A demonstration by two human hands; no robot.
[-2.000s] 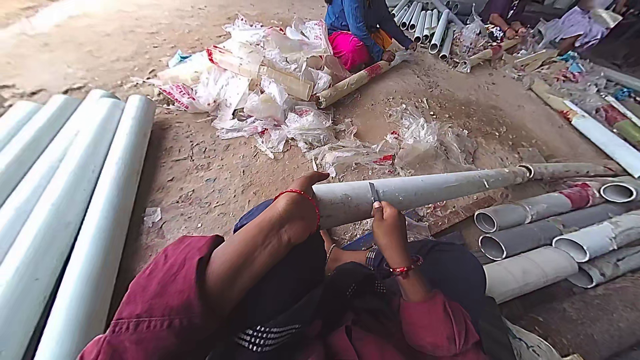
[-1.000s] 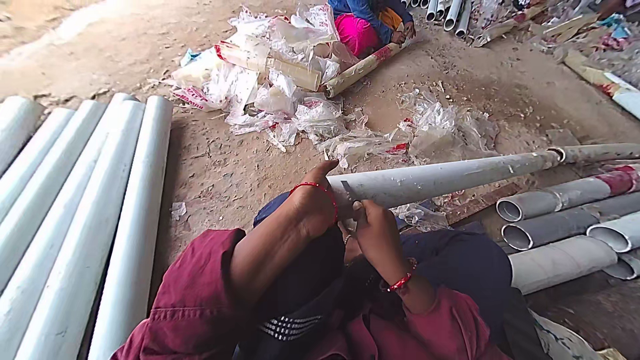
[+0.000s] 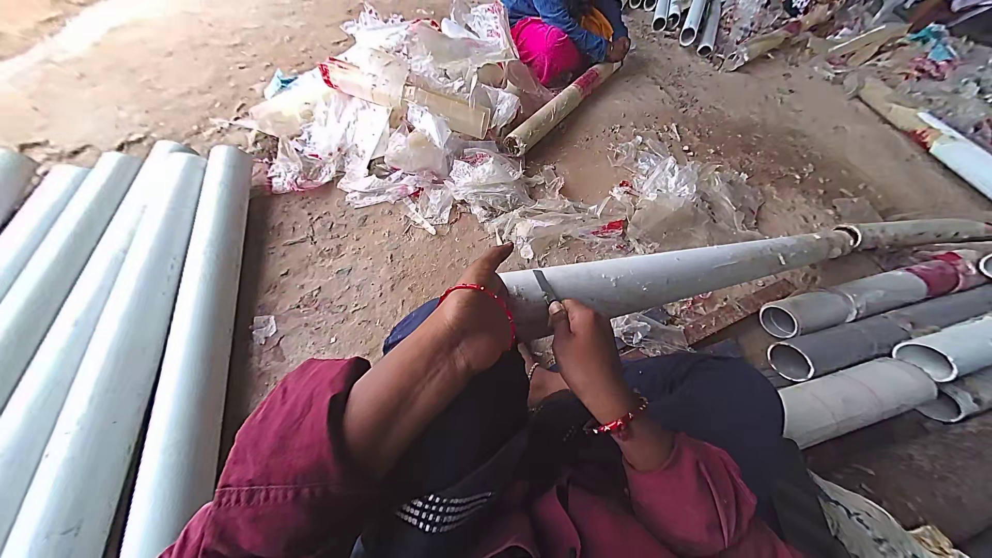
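A long pale grey tube (image 3: 682, 271) slants from my lap toward the right, its near end at my left hand (image 3: 482, 310). That hand rests against the tube's end with the thumb raised; its other fingers are hidden, so its grip cannot be told. My right hand (image 3: 577, 333) is closed on a small knife-like metal blade (image 3: 545, 287), which lies against the tube's side close to the near end. Red bracelets circle both wrists.
Several pale tubes (image 3: 190, 341) lie side by side at the left. More grey tubes (image 3: 852, 306) are stacked at the right. Crumpled plastic film (image 3: 434, 147) is heaped ahead. Beyond it a person (image 3: 570, 39) in blue and pink sits with hands on a brownish tube (image 3: 562, 108).
Between two seconds and one second ago my right hand moved closer to my left hand; now it is slightly farther from it again, with the blade plainly visible. The view has shifted a little.
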